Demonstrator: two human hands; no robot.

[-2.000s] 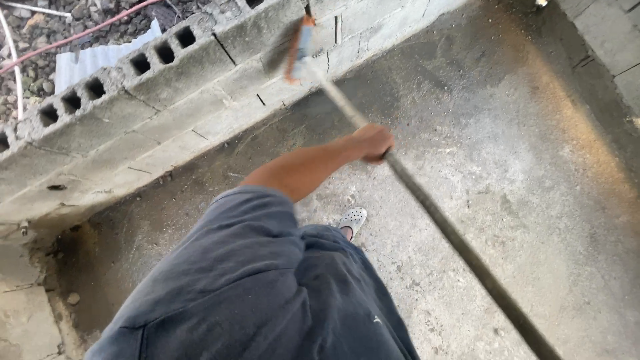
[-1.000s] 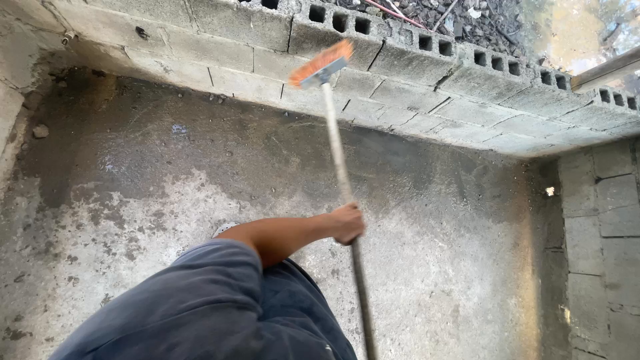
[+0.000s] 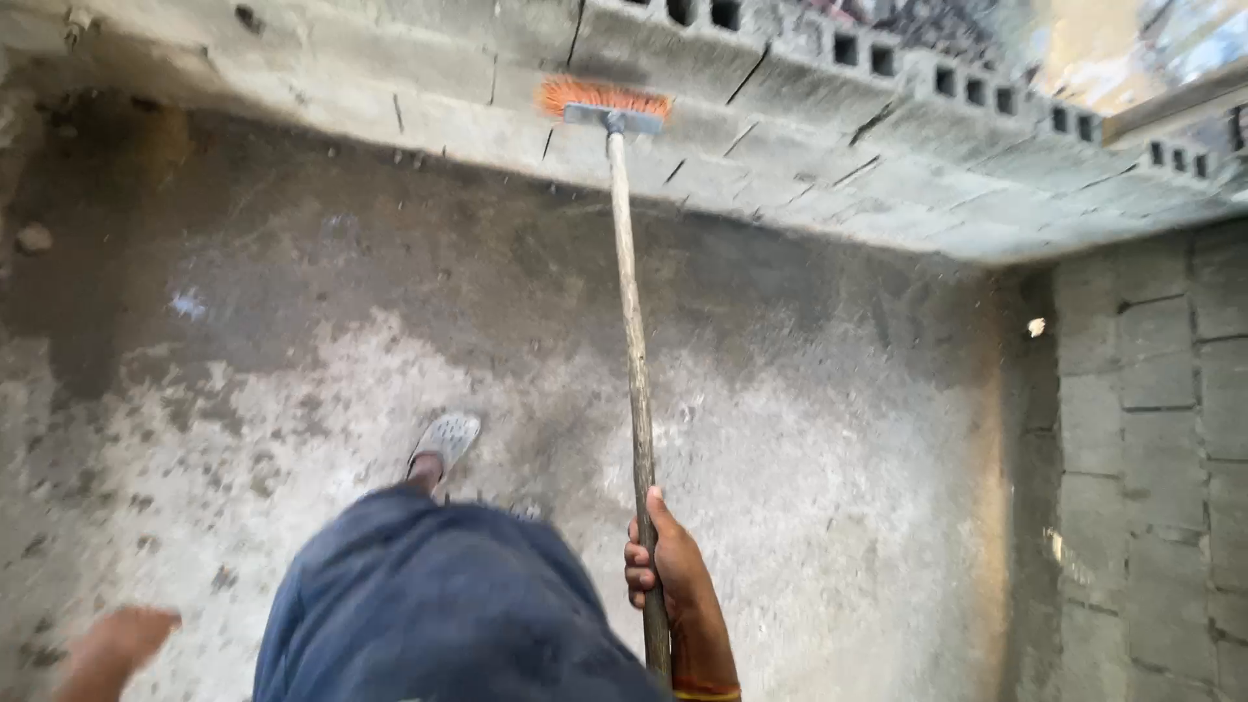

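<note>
My right hand [image 3: 678, 561], at lower centre right, is wrapped around the long wooden handle [image 3: 634, 361] of a push brush. The handle runs up to a grey brush head [image 3: 614, 119] with orange bristles [image 3: 606, 95]. Those bristles face the concrete block wall [image 3: 829, 156]; whether they touch it cannot be told. At the lower left edge is my left hand [image 3: 127, 634], off the handle and blurred, with nothing seen in it.
A wet, dark band lies on the concrete floor [image 3: 799, 468] along the wall's foot. My foot in a light perforated clog [image 3: 450, 434] stands left of the handle. Another block wall [image 3: 1155, 429] rises at right. A small stone [image 3: 34, 238] lies at far left.
My left hand, around the handle in both earlier frames, has let go and moved to the lower left. My right hand has come into view on the handle. The view has turned since the oldest frame.
</note>
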